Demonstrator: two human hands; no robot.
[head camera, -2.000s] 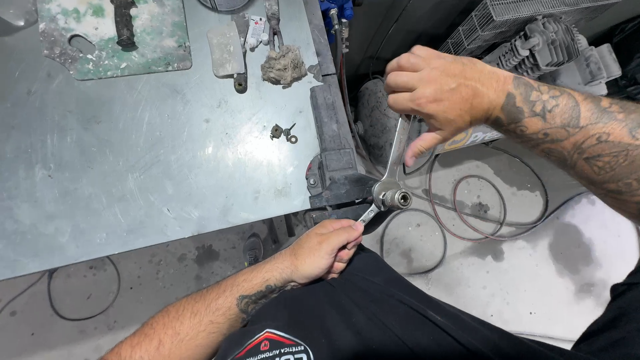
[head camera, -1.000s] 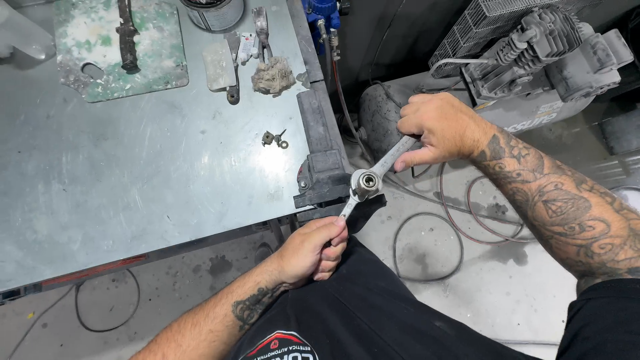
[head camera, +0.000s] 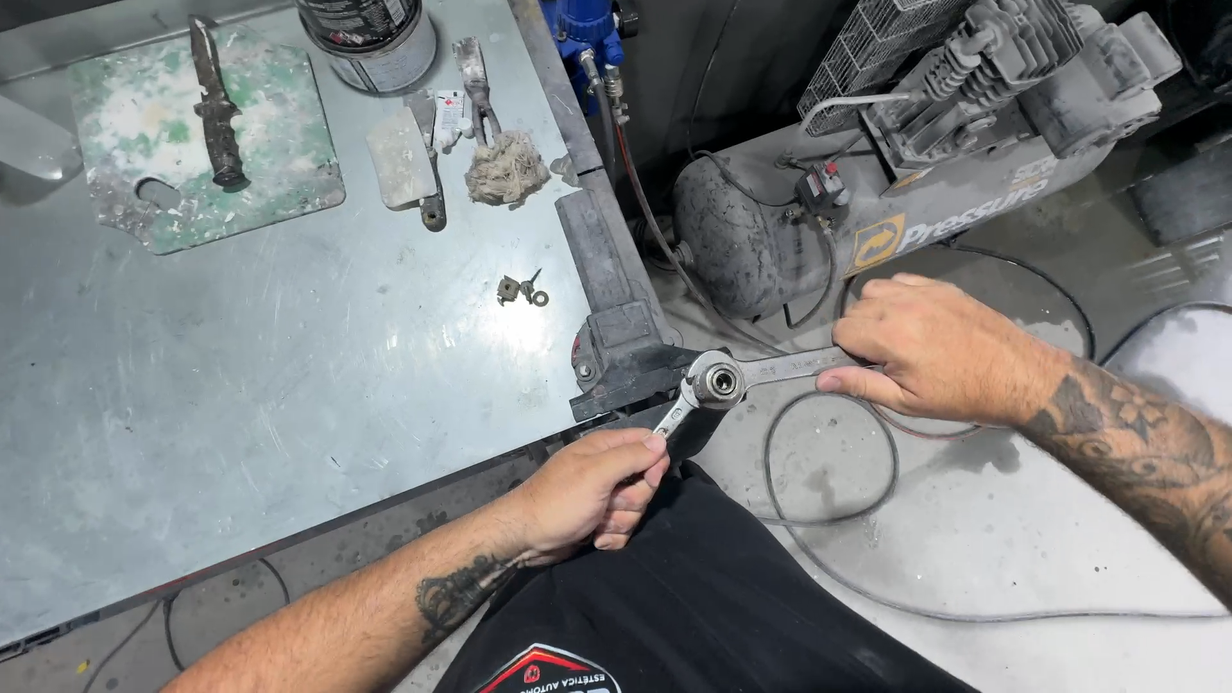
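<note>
My right hand (head camera: 910, 346) grips the handle of a large steel wrench (head camera: 794, 366), whose head sits around a round metal fitting (head camera: 722, 382) by the vise. A smaller wrench (head camera: 674, 416) meets the same fitting from below, its shank pinched between thumb and fingers of my left hand (head camera: 602, 486). The bench vise (head camera: 626, 337) is mounted at the corner of the metal-topped bench (head camera: 337, 385). The fitting rises above the jaws; the wrench heads and my hands hide how it is held lower down.
Small metal parts (head camera: 523, 289) lie on the bench left of the vise. Farther back are putty knives (head camera: 433, 183), a clump of rag-like material (head camera: 505, 168), a stained board (head camera: 269, 125) carrying a knife (head camera: 218, 111), and a can (head camera: 380, 58). An air compressor (head camera: 770, 231) and looped hoses (head camera: 895, 462) occupy the floor.
My right hand has swung the large wrench's handle from pointing up, away from me, round to the right. My left hand still holds the smaller wrench. The view has shifted.
</note>
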